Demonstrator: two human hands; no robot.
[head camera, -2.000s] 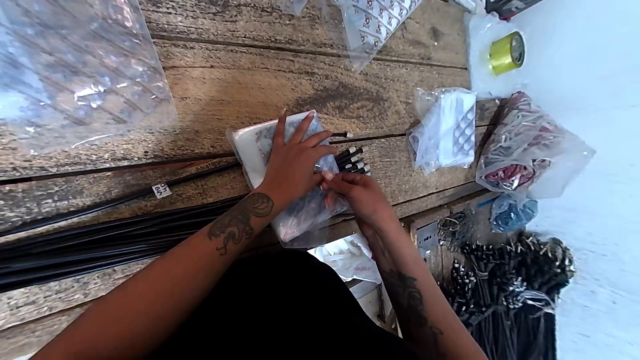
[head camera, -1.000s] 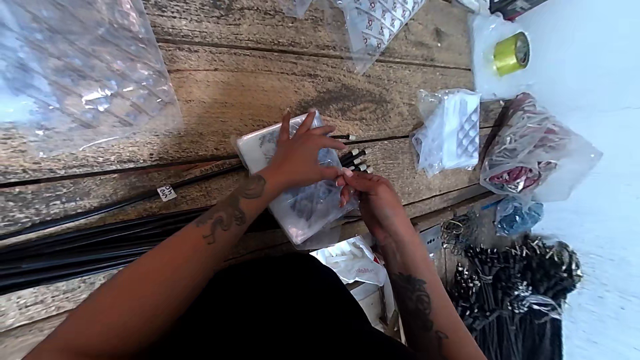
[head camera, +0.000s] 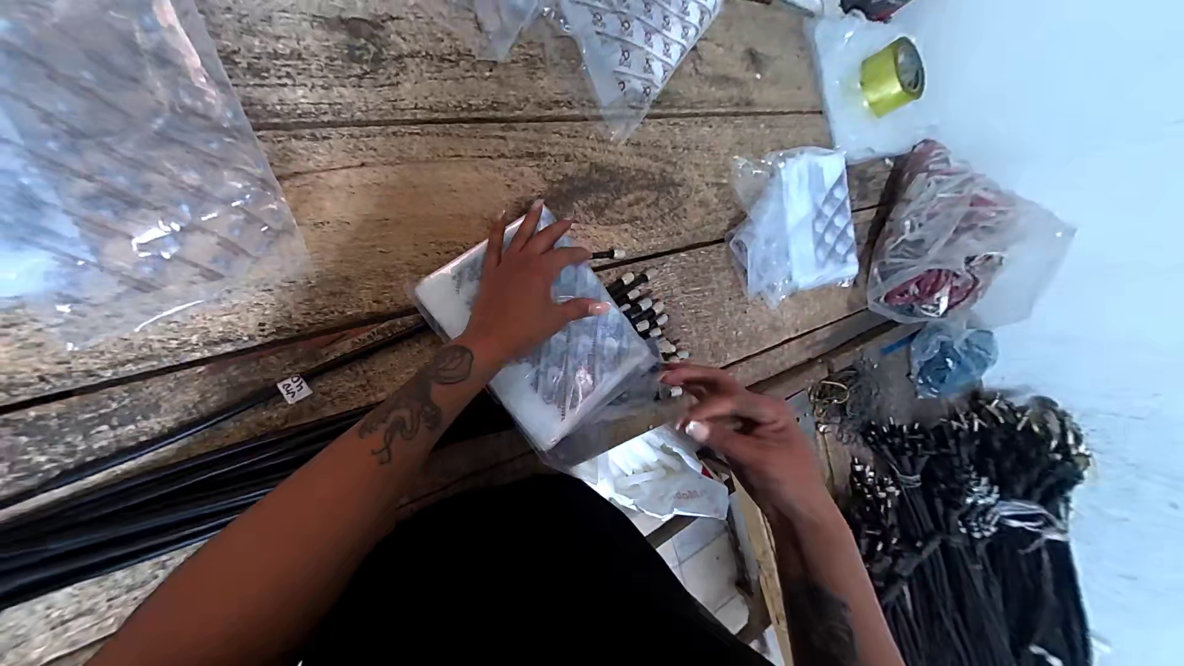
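My left hand (head camera: 524, 289) lies spread, palm down, on a stack of clear plastic bags (head camera: 592, 370) that bears a printed pattern. At the stack's lower right corner, my right hand (head camera: 740, 430) has its fingers bent near the loose edge of the clear plastic; whether they pinch the film cannot be told. Under and beside the stack run black cables (head camera: 213, 481), whose ends with pale tips (head camera: 647, 314) stick out on its right. A small white tag (head camera: 294, 388) is on one cable to the left.
On the wooden table (head camera: 388, 194) lie a large clear bag (head camera: 139, 176) at left, a patterned sheet (head camera: 638, 46), a bagged white pack (head camera: 809, 222) and a yellow tape roll (head camera: 890, 78). Right are a bag with red contents (head camera: 953, 250) and black cable bundles (head camera: 980, 518). White bags (head camera: 657, 476) lie below.
My right hand has moved down and right, from the stack's right edge to its lower right corner. My left hand stays on the stack.
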